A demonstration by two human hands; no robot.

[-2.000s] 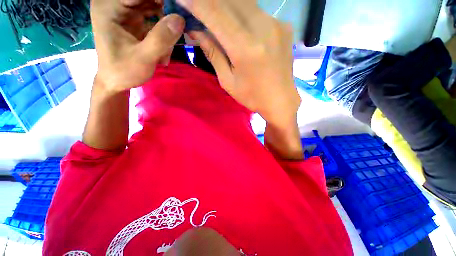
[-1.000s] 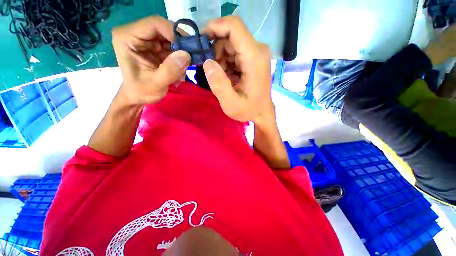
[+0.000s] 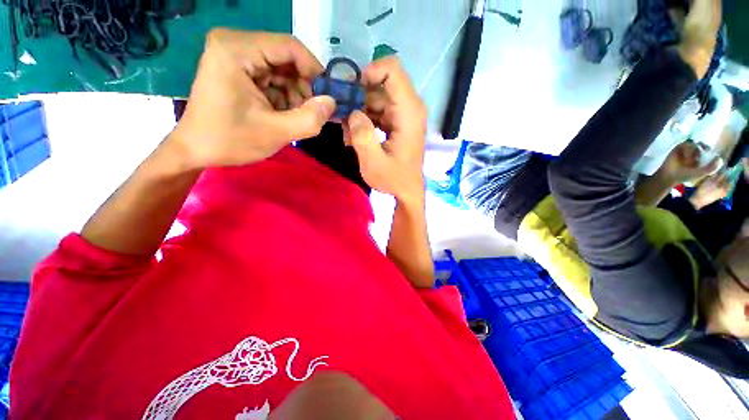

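Observation:
A small blue-grey piece [image 3: 340,92] is held up between both hands in front of the red shirt, at the table's front edge. A dark handle loop [image 3: 342,67] arches up from its top. My left hand [image 3: 255,102] pinches the piece's left side between thumb and fingers. My right hand [image 3: 389,131] pinches its right side. The fingertips hide the piece's side edges. A tangled black strap pile [image 3: 98,33] lies on the green surface at the upper left.
A pale board [image 3: 435,41] with small dark scraps lies beyond the hands. A black bar [image 3: 462,78] crosses the table. Two looped pieces [image 3: 585,34] and a blue-grey piece pile [image 3: 649,33] lie upper right, by a neighbouring worker [image 3: 608,205]. Blue crates [image 3: 534,328] stand lower right.
Both hands and the piece sit slightly lower and further right in view. The view has shifted, showing more of the neighbouring worker and the looped pieces. The piece stays in both hands.

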